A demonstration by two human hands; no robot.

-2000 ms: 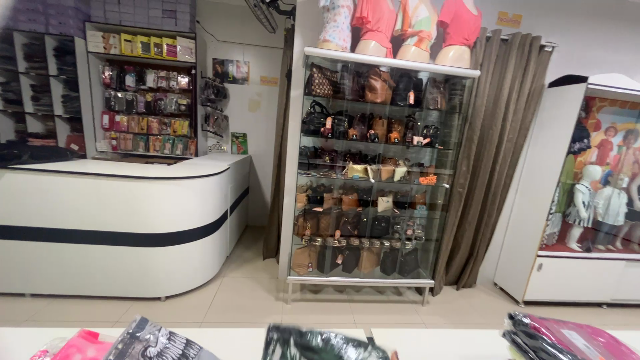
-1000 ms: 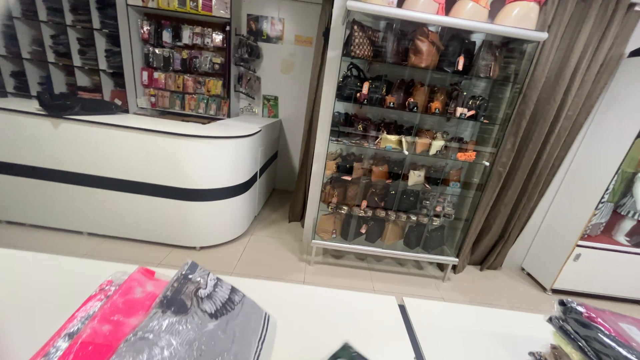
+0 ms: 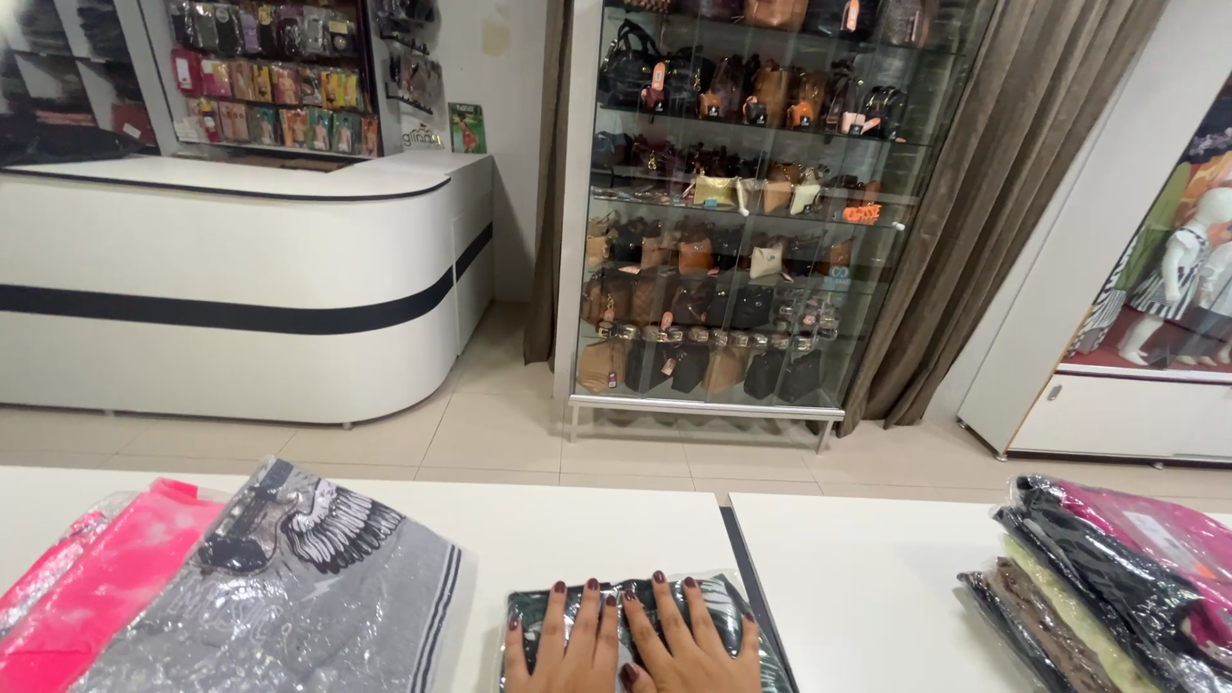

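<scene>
Both hands lie flat, side by side, on a dark garment folded in clear plastic (image 3: pixel 630 589) at the bottom centre of the head view. My left hand (image 3: pixel 563 645) has its fingers spread over the left half of the package. My right hand (image 3: pixel 688 645) rests on the right half, its fingers also apart. The hands' lower parts are cut off by the frame's edge. To their left lies a grey garment with a wing print in plastic (image 3: pixel 327 587), beside a pink garment in plastic (image 3: pixel 115 597).
The white table (image 3: pixel 866 577) has a dark gap near my right hand. Several bagged garments (image 3: pixel 1107 568) are stacked at right. Beyond stand a curved white counter (image 3: pixel 221 241), a glass cabinet of handbags (image 3: pixel 722 289), brown curtains (image 3: pixel 972 212) and a display case (image 3: pixel 1126 414).
Both hands have come into view, on the dark package. The view has tilted down, showing more of the table and the bagged garments.
</scene>
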